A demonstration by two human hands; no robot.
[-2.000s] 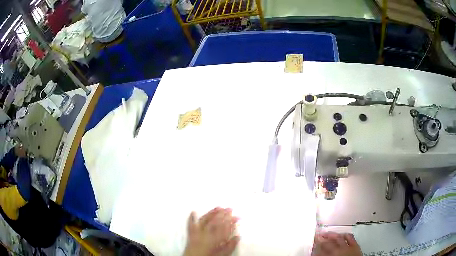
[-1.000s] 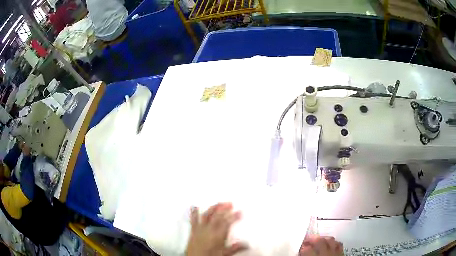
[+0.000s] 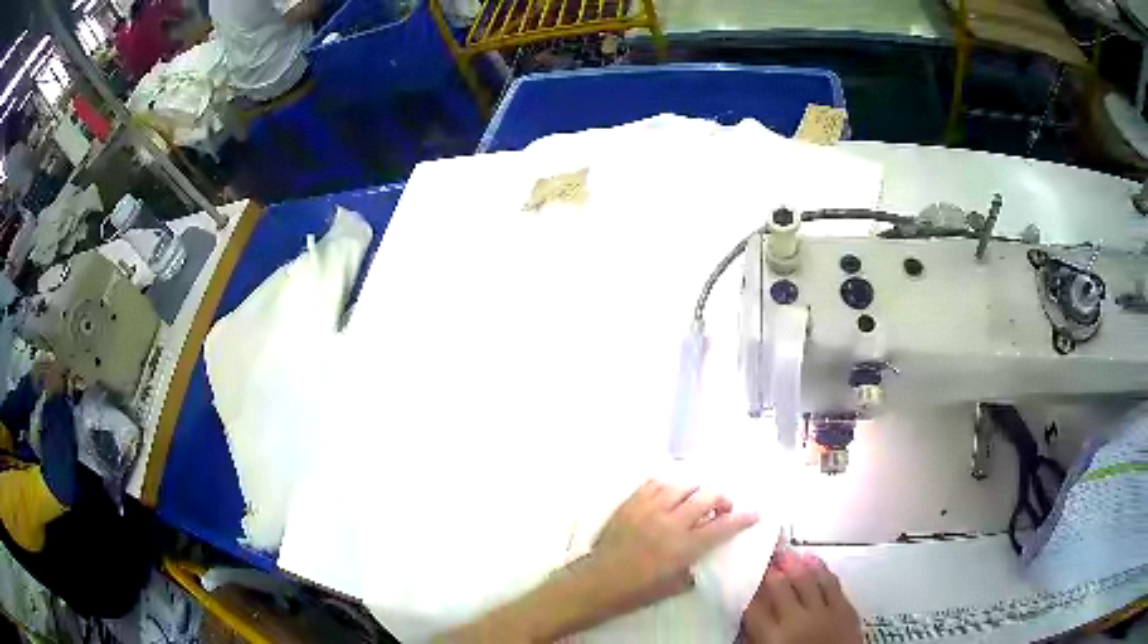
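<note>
White fabric (image 3: 441,377) covers much of the white table and nearly vanishes in the glare. My left hand (image 3: 661,535) rests on it left of the needle area, with fingers bent around a raised fold. My right hand (image 3: 799,604), partly cut off by the bottom edge, is at the cloth's right edge below the presser foot (image 3: 831,443), its fingertips on the cloth. The off-white sewing machine head (image 3: 938,315) stands at right. Two tan tickets lie on the cloth's far part, one at left (image 3: 559,190) and one near the blue bin (image 3: 821,125).
The blue bin (image 3: 667,94) is beyond the table. A lamp (image 3: 687,390) hangs left of the needle. Black-handled scissors (image 3: 1035,484) and a printed sheet (image 3: 1102,503) lie right. A tape strip (image 3: 982,623) runs along the near edge. Another person's sleeve (image 3: 57,440) is at left beside a neighbouring machine.
The cloth and tickets have shifted away from me, with cloth now reaching the blue bin. My left hand has moved right towards the needle and turned, its forearm now showing.
</note>
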